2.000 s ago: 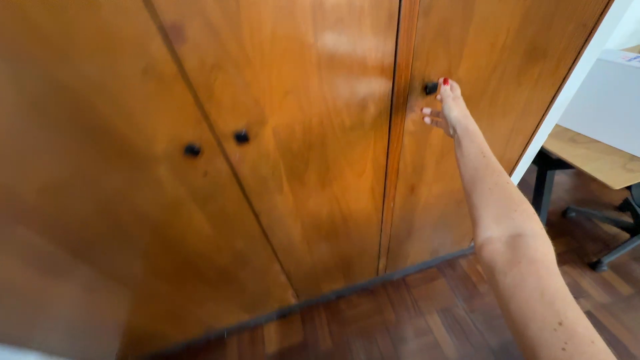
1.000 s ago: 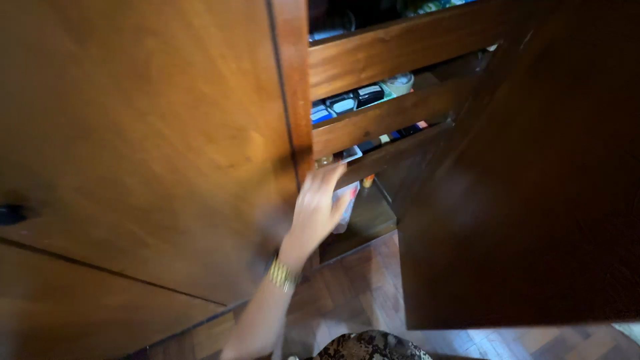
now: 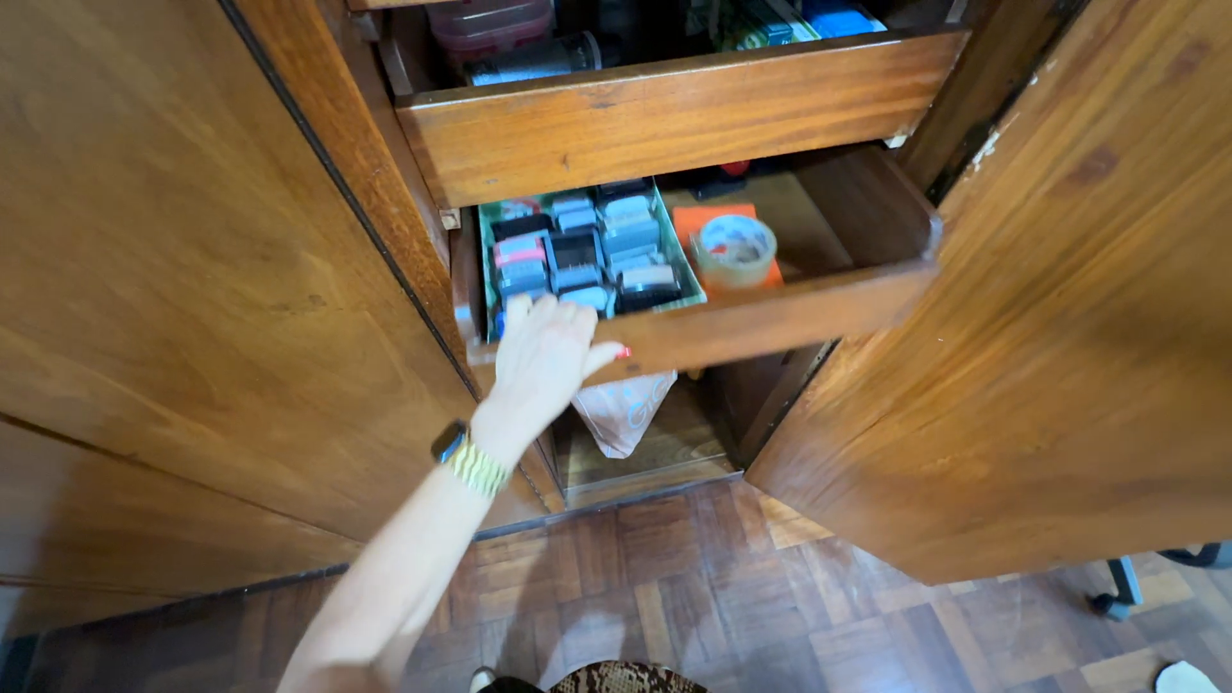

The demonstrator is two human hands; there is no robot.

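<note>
My left hand (image 3: 544, 361), with a watch on a light green band (image 3: 476, 467) at its wrist, grips the top edge of a wooden drawer front (image 3: 751, 322) near its left end, fingers over the edge and thumb along the outside. The drawer is pulled out. Inside it, a green-edged box (image 3: 693, 279) of several small dark, grey and pink items stands on the left, and a roll of clear tape (image 3: 735, 250) rests on something flat and orange (image 3: 693, 223) to the right. My right hand is not in view.
Above is another wooden drawer (image 3: 674, 120) holding a pink plastic container (image 3: 491, 24). A patterned bag (image 3: 624, 414) lies beneath the pulled-out drawer. The cabinet door (image 3: 1049, 366) stands open on the right; closed panels (image 3: 192, 289) are on the left. A chair caster (image 3: 1112, 604) is at lower right.
Two seconds ago a hand was at a knob of the closed cabinet; the door is now open. Since one second ago, the drawer under my left hand has come outward, showing its contents. The right hand is out of view.
</note>
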